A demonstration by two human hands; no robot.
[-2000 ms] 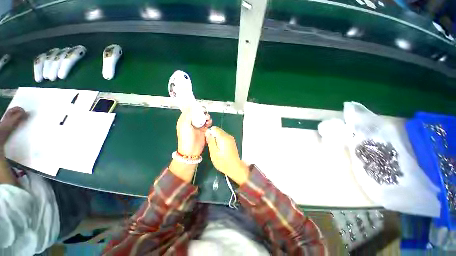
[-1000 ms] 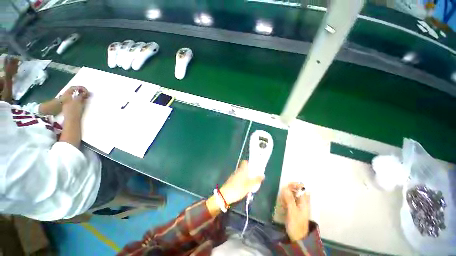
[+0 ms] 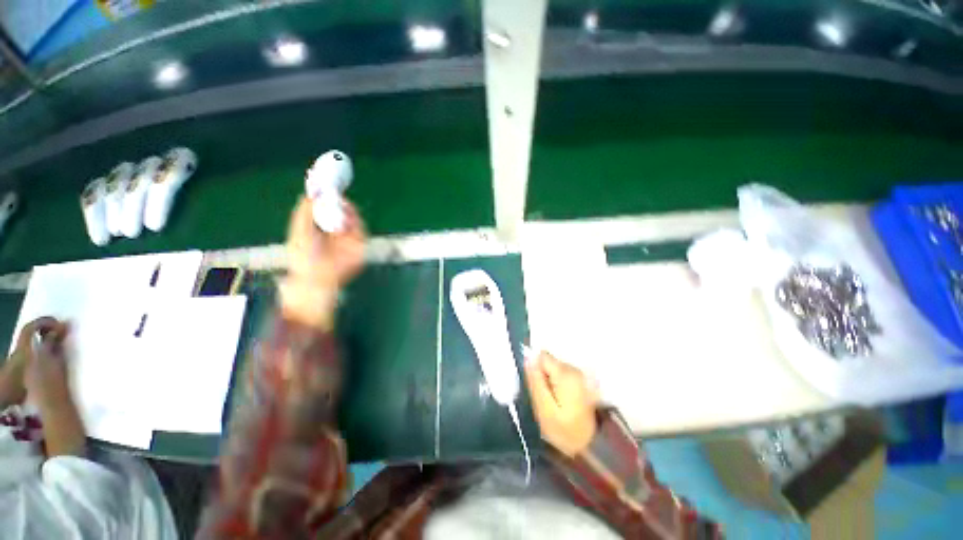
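Observation:
A white handheld unit [image 3: 488,335] lies on the green bench in front of me, wide head away from me, its dark display showing. A thin white cord [image 3: 520,430] runs from its narrow end towards my lap. My left hand [image 3: 325,248] is stretched over the conveyor's pale rail and holds another white unit [image 3: 331,174] by its body; the hand is slightly blurred. My right hand [image 3: 560,396] is right of the corded unit, fingers pinched on a small white piece [image 3: 530,355], type unclear.
Several white units [image 3: 135,197] stand in a row on the conveyor belt at left. A metal post [image 3: 509,127] rises ahead. Paper sheets [image 3: 190,359], a phone-like object [image 3: 220,282] and a neighbour's hands [image 3: 44,359] are at left. Small metal parts [image 3: 829,306] and a blue bin [image 3: 929,248] are at right.
My left hand has let go of the corded unit, moved left and forward, and taken hold of another unit at the belt. The view has turned right.

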